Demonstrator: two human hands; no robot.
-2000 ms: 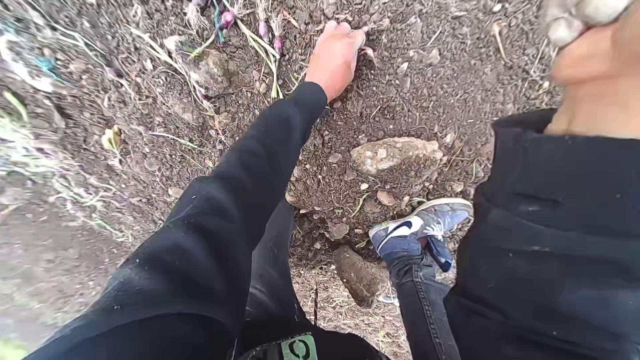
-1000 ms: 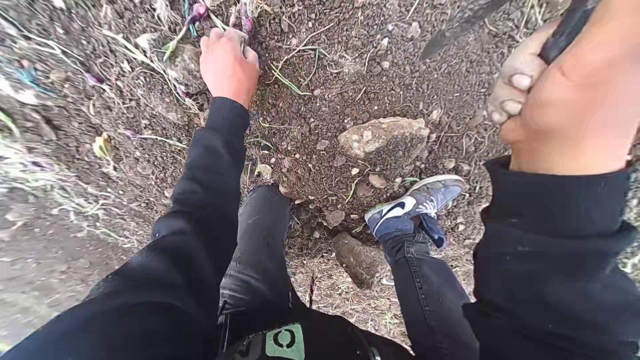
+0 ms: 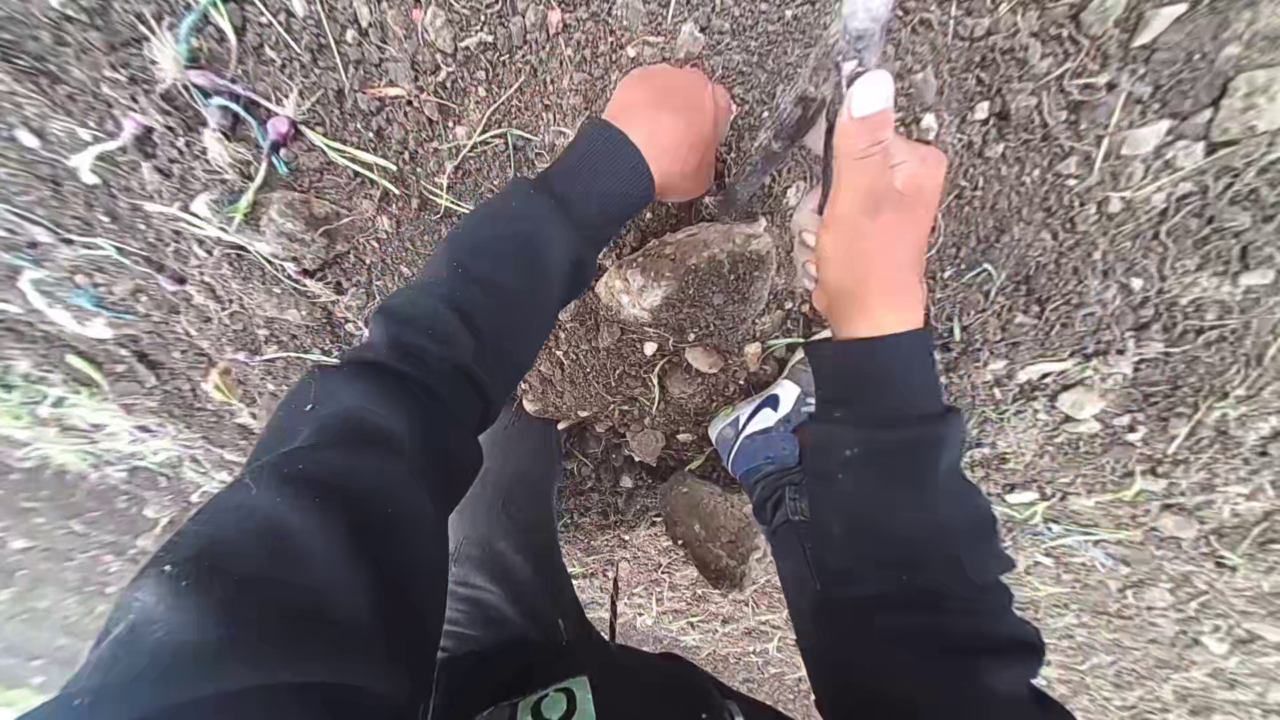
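My right hand (image 3: 875, 205) is closed around the dark handle of a metal tool, thumb pointing away from me. A blurred dark blade (image 3: 775, 150) reaches down left of that hand to the soil; its exact shape is unclear. My left hand (image 3: 672, 130), knuckles up and fingers curled under, is at the soil just left of the blade. Whether it holds anything is hidden. Purple onions (image 3: 280, 130) with green and pale stems lie on the ground at the upper left.
A large stone (image 3: 695, 270) lies below my hands, and another stone (image 3: 712, 530) nearer my legs. A blue and white sneaker (image 3: 762, 425) stands on the soil beside them. Small stones and dry roots cover the ground, with a flat rock (image 3: 1245, 105) at the far right.
My left hand has left the onions, where it was one second ago, and moved right. The right hand has come in from the right edge with the tool, close to my left hand.
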